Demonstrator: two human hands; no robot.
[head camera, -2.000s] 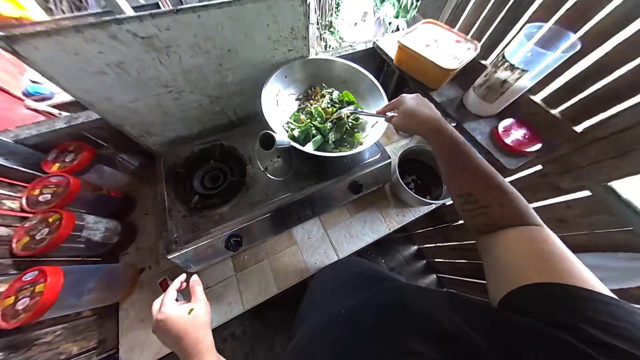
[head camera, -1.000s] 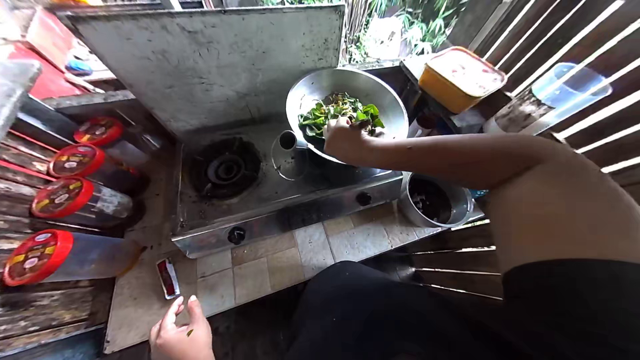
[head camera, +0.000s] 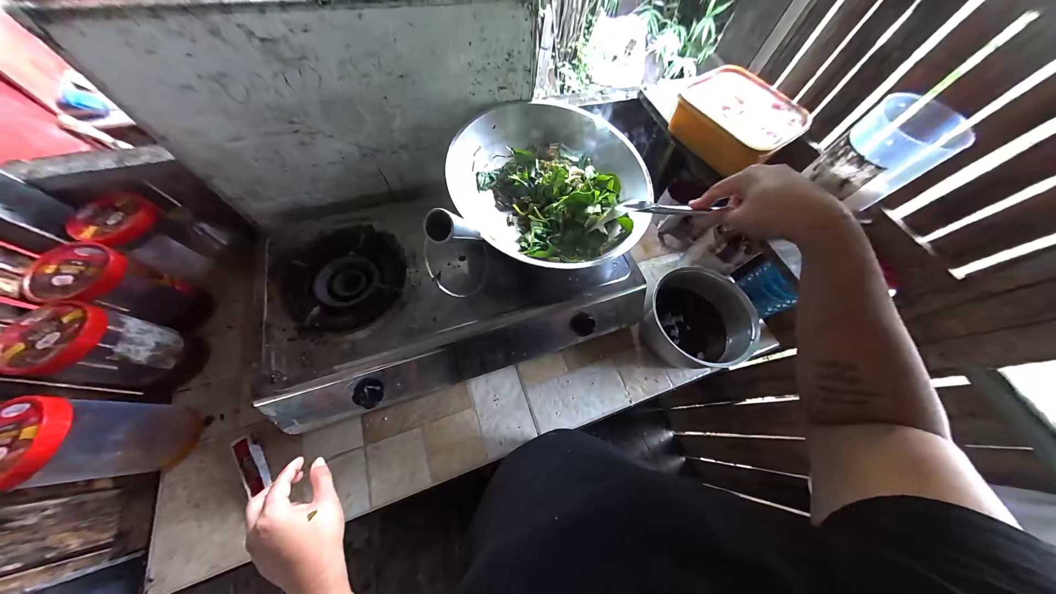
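My right hand grips the handle of a metal spatula, whose head rests among chopped leafy greens at the right side of a metal wok. Wisps of steam rise near the wok's back rim. The wok sits over the right burner of a two-burner gas stove, its hollow handle pointing left. My left hand is held palm up with fingers apart and a small green leaf bit stuck to it. Beside its fingertips, a small red and white packet lies on the tiled counter.
Several red-lidded plastic jars line the left side. A metal pot with dark contents stands right of the stove. Behind it are an orange tub, a clear plastic container and a slatted wooden wall. The left burner is bare.
My right hand was low over the greens one second ago and has drawn back to the right, beyond the wok's rim. My left hand stays near the counter's front edge.
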